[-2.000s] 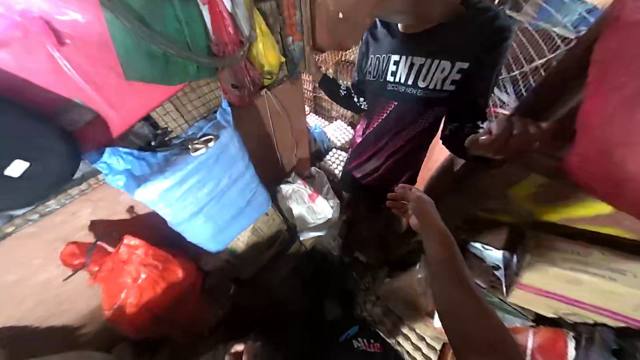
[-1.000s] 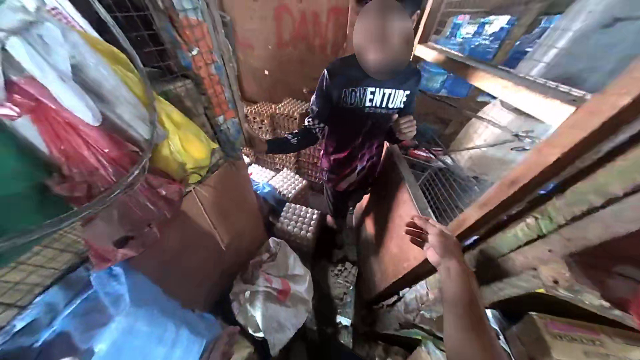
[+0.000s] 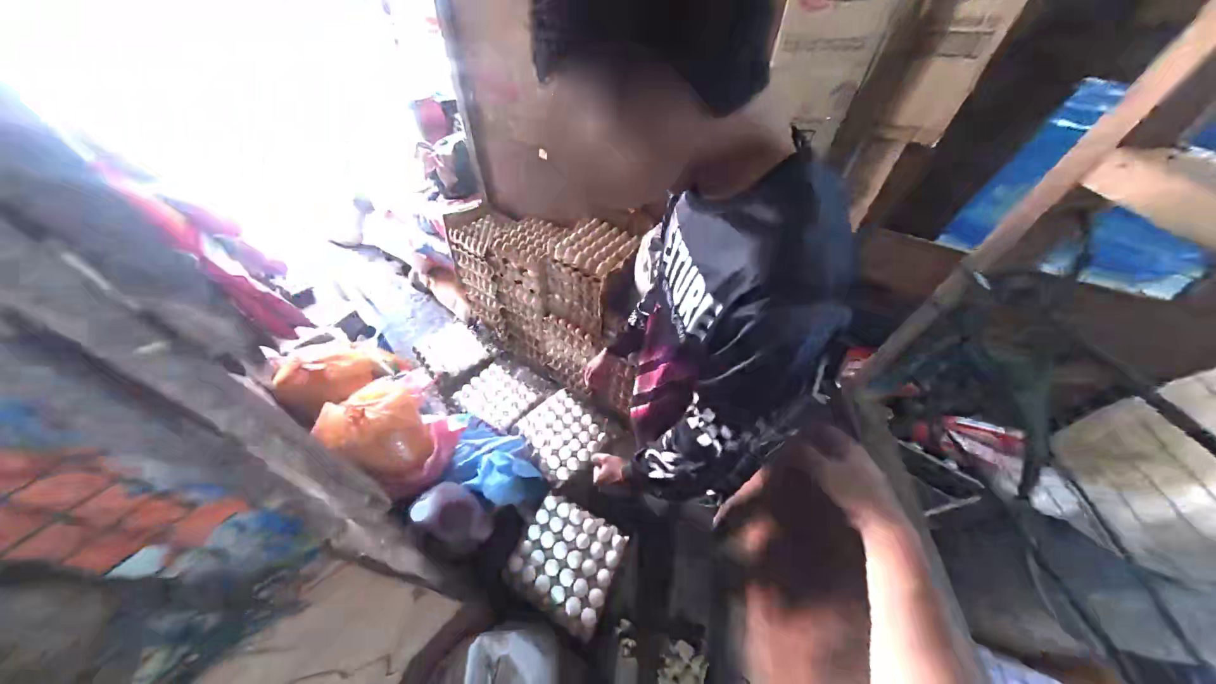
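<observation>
My right hand (image 3: 831,470) reaches in from the lower right, blurred, close behind the lower back of another person (image 3: 750,275) in a dark printed long-sleeved top. Whether it touches them or holds anything cannot be told. My left hand is out of view. The person bends forward, one hand (image 3: 608,468) at the edge of an egg tray (image 3: 562,435) filled with white eggs, the other (image 3: 597,370) near the stacked trays. More filled egg trays (image 3: 496,394) lie beyond, and another egg tray (image 3: 568,562) stands nearer to me.
Tall stacks of brown egg trays (image 3: 541,294) stand against a wooden panel. Orange plastic bags (image 3: 375,427) and a blue plastic bag (image 3: 494,461) lie left of the eggs. A wooden beam (image 3: 275,427) crosses the left side; a wooden frame (image 3: 1035,209) stands at the right.
The other person, upright facing me earlier, now bends sideways with their hands down by the egg trays. The view has moved closer to the trays. My right hand's fingers, spread earlier, are now blurred.
</observation>
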